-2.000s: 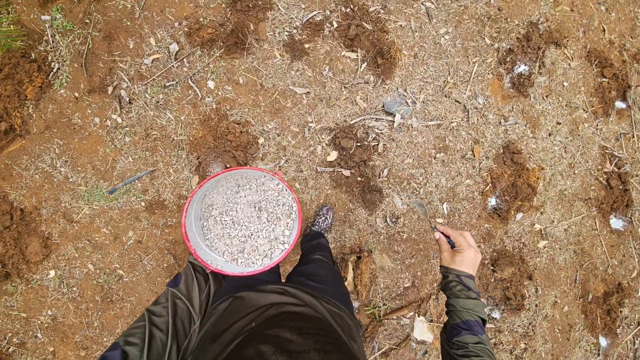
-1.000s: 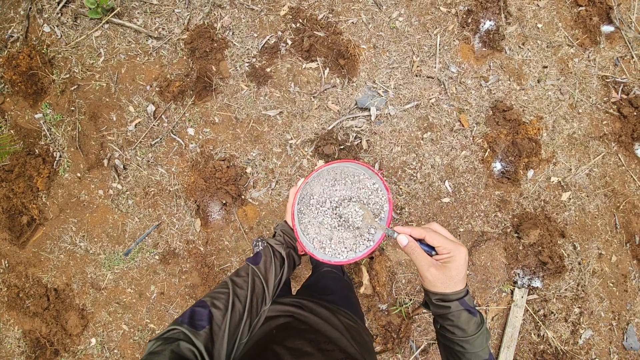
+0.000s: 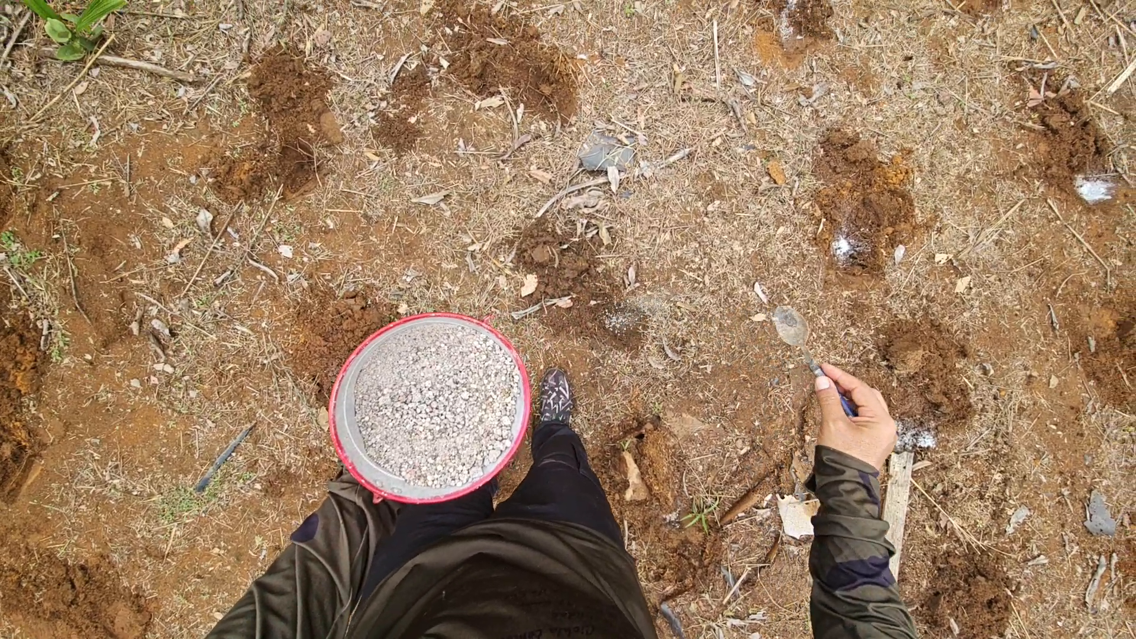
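Note:
A round bucket with a red rim [image 3: 429, 316], filled with pale grey granules [image 3: 437, 404], is at the left in front of my body. My left sleeve runs to its underside, but my left hand is hidden there. At the right, my right hand [image 3: 857, 421] is closed on the dark blue handle of a metal spoon [image 3: 792, 327]. The spoon's bowl points up and left, over dry ground, and holds no visible heap. Between bucket and spoon, pale granules [image 3: 624, 318] lie in a dug patch of brown soil [image 3: 568, 266].
Dug soil patches dot the dry ground, several with white material, such as the patch [image 3: 863, 200] at upper right. A wooden stake [image 3: 898, 510] lies beside my right forearm. A grey stone [image 3: 606, 152] and a green plant [image 3: 78, 31] are farther ahead. My patterned boot [image 3: 556, 397] stands right of the bucket.
The spoon was in the bucket's granules one second ago; now my right hand holds it out to the right. The bucket has moved left. Pale granules now show in the middle soil patch.

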